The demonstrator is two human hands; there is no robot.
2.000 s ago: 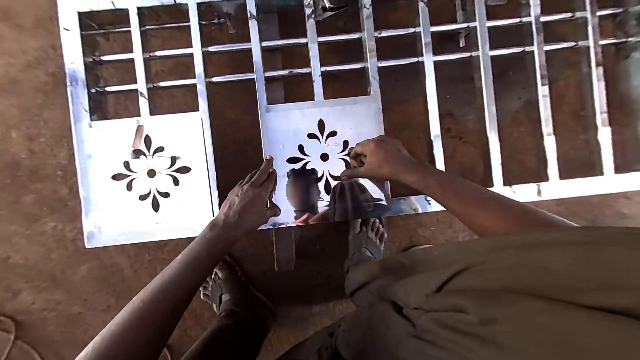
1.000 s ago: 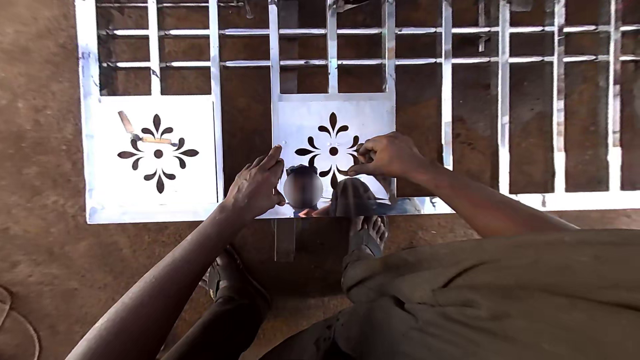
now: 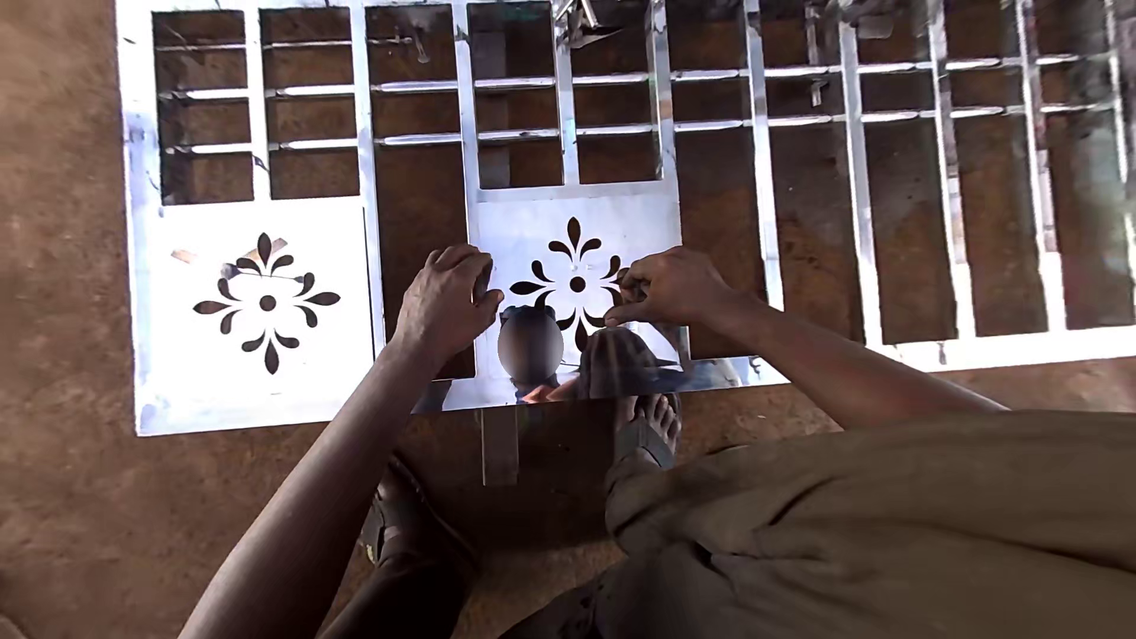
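A shiny metal panel with a cut-out flower pattern (image 3: 532,222) lies in a frame of polished metal bars. My left hand (image 3: 450,302) is at the panel's left edge, its fingers bent and the thumb toward the sheet; whether it grips the edge cannot be told. Over the right part of the cut-out pattern is my right hand (image 3: 670,286), fingers curled with the tips at the sheet; anything small between them is hidden. The panel's lower part mirrors dark shapes. A second metal panel with a like pattern (image 3: 177,373) fills the frame's lower left corner.
The metal frame (image 3: 941,353) runs on to the right with several upright bars and two thin cross rods (image 3: 612,80). A flat bar (image 3: 500,448) juts out below its front edge. My feet in sandals (image 3: 652,435) stand on the brown ground close to that edge.
My left hand has moved up along the panel's left edge. The right hand stays over the right part of the flower pattern.
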